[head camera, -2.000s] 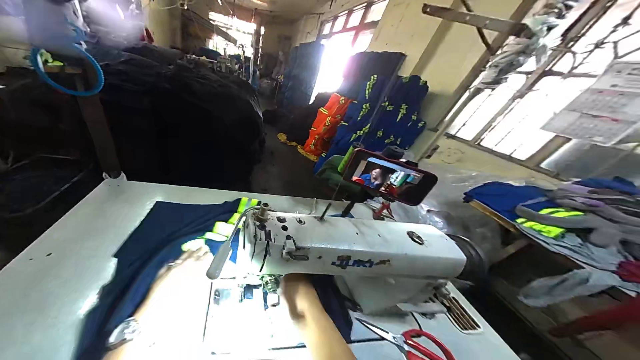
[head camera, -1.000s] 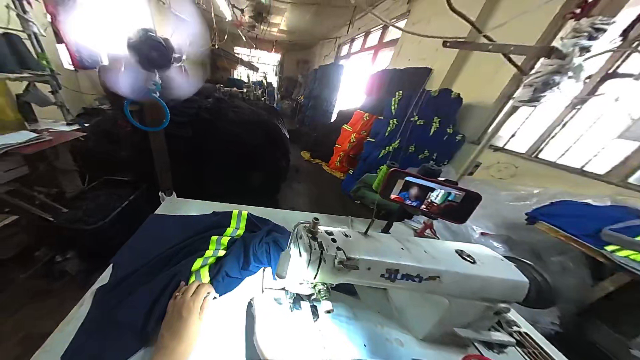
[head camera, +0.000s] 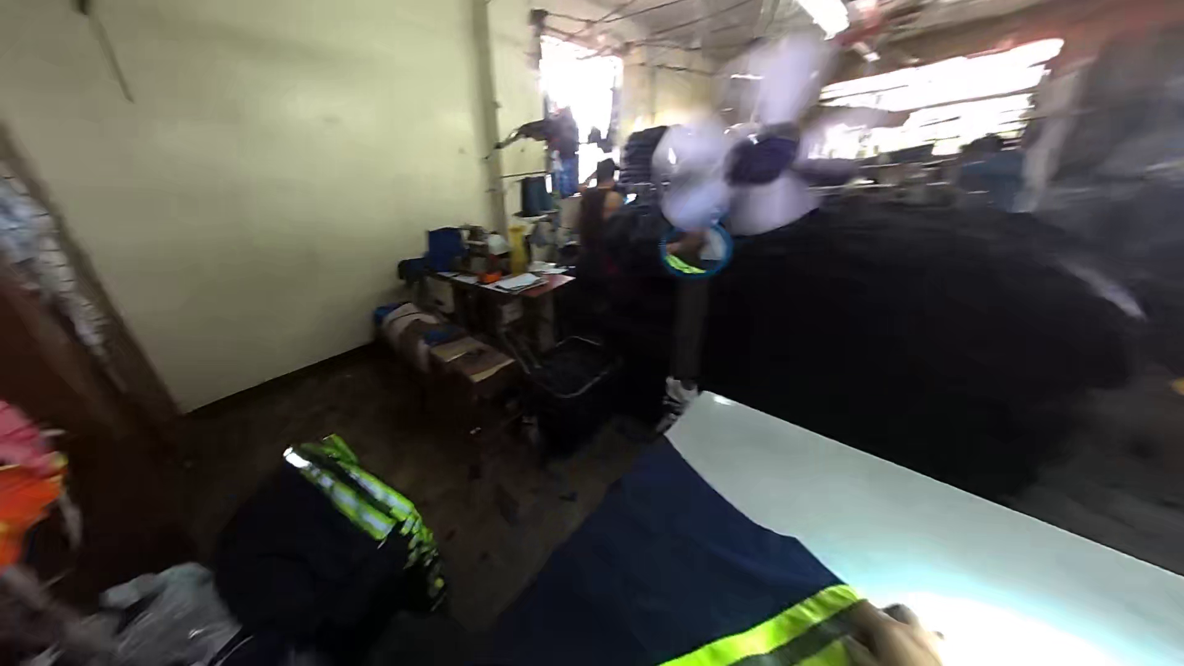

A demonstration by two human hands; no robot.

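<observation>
A navy fabric piece (head camera: 680, 555) lies over the left end of the white sewing table (head camera: 832, 481) and hangs past its edge. Yellow-green and grey reflective tape (head camera: 768, 634) crosses it at the bottom. My left hand (head camera: 893, 640), blurred and cut off by the frame's lower edge, has its curled fingers on the taped edge of the cloth and seems to grip it. My right hand is out of view, and so is the sewing machine.
Left of the table, a dark pile with reflective tape (head camera: 356, 495) sits low beside clear plastic (head camera: 171, 610). A black crate (head camera: 578, 370) and wooden bench (head camera: 472, 356) stand beyond. A spinning fan (head camera: 763, 157) and a large dark heap (head camera: 906, 342) are behind the table. A person (head camera: 606, 217) sits farther back.
The view has swung far to the left, so the sewing machine and phone have left it. Two seconds ago both hands were by the machine; one second ago one hand lay on the cloth by the tape.
</observation>
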